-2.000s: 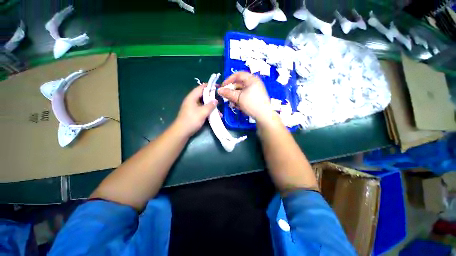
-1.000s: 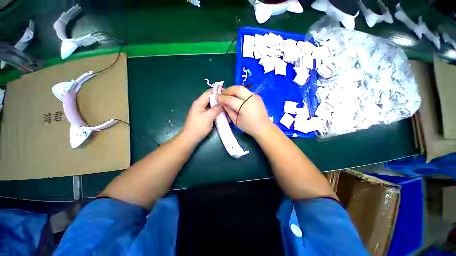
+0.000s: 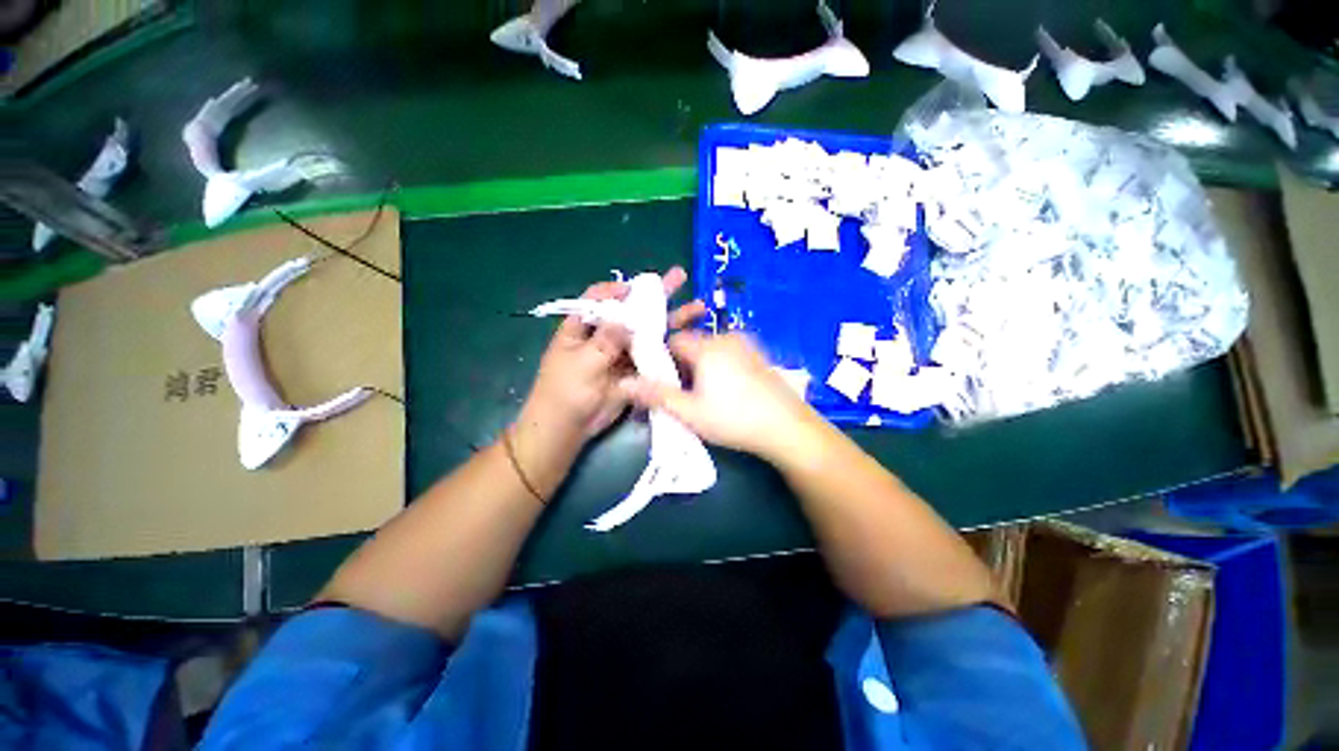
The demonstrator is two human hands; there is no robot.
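A white cat-ear headband (image 3: 679, 458) is held above the dark green bench, one ear up between the hands and the other ear toward me. My left hand (image 3: 585, 379) holds its upper part from the left, with a narrow end sticking out to the left past the fingers. My right hand (image 3: 723, 393) grips the middle of the band from the right, thumb across it. A small white squiggle shows at the top by the upper ear. The blue parts tray (image 3: 764, 301) with flat white squares (image 3: 822, 228) is right of the hands.
A clear bag of white pieces (image 3: 1079, 264) overlaps the tray's right side. A sample headband (image 3: 247, 360) lies on cardboard (image 3: 132, 455) at left. Several headbands (image 3: 793, 74) lie along the far green surface. A brown carton (image 3: 1109, 616) and blue bin (image 3: 1248, 631) are below right.
The headband has turned so its ears point differently, and its near end now bends toward the lower left. My right hand has moved from the upper end down to the band's middle.
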